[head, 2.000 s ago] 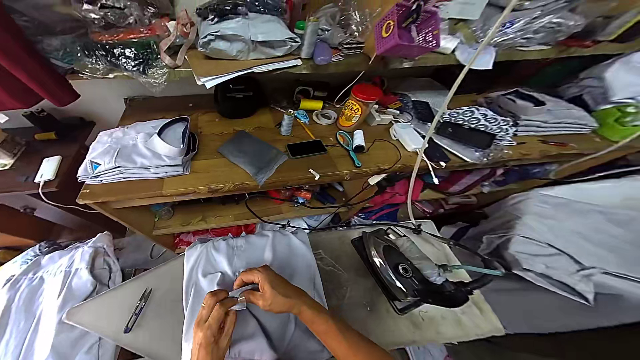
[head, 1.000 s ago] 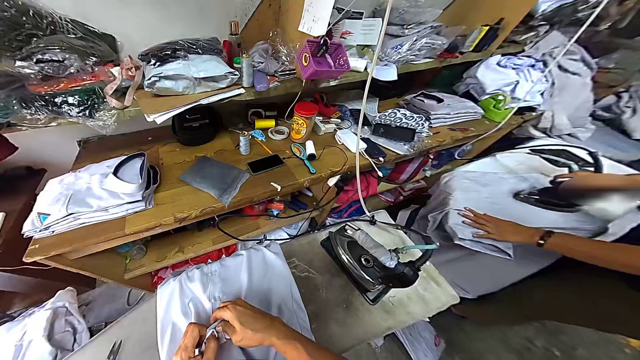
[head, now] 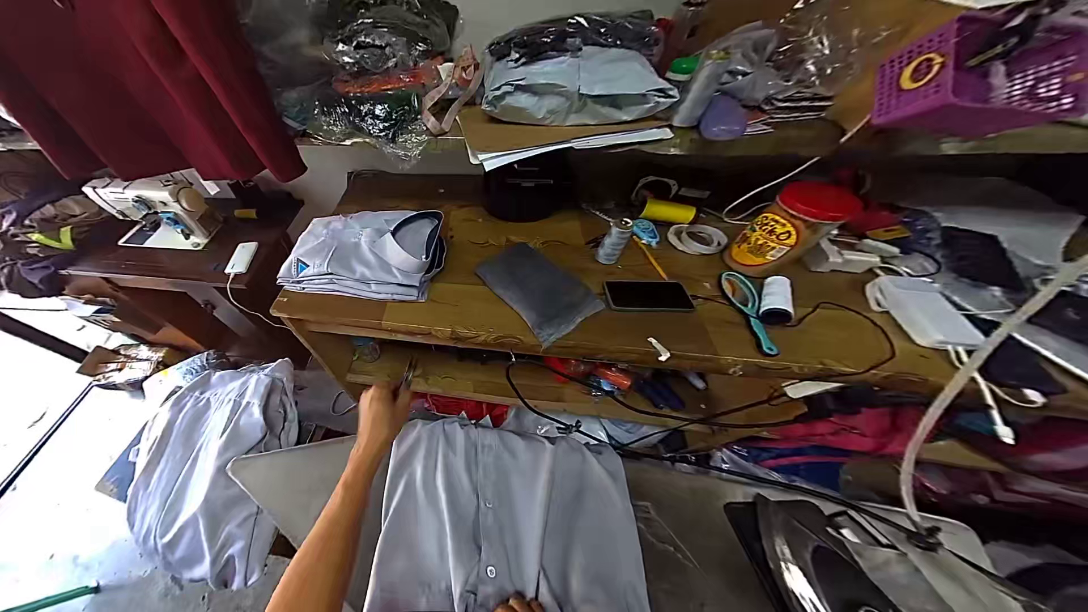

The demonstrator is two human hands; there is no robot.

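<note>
A light grey buttoned shirt lies spread on the ironing board. My left hand is raised past the shirt's upper left edge, at the front of the wooden shelf, closed on a small metal tool, likely thread snips. Only the fingertips of my right hand show at the bottom edge, on the shirt below a white button; whether they grip cloth cannot be told. A steam iron stands on the board at the lower right.
On the wooden table are folded shirts, a grey packet, a phone, teal-handled scissors and thread spools. Black cables and a pale hose run near the iron. Pale garments hang at the left.
My left hand has moved from the shirt up to the shelf front and now holds the small tool, which lay on the board earlier. The view has swung left since one second ago.
</note>
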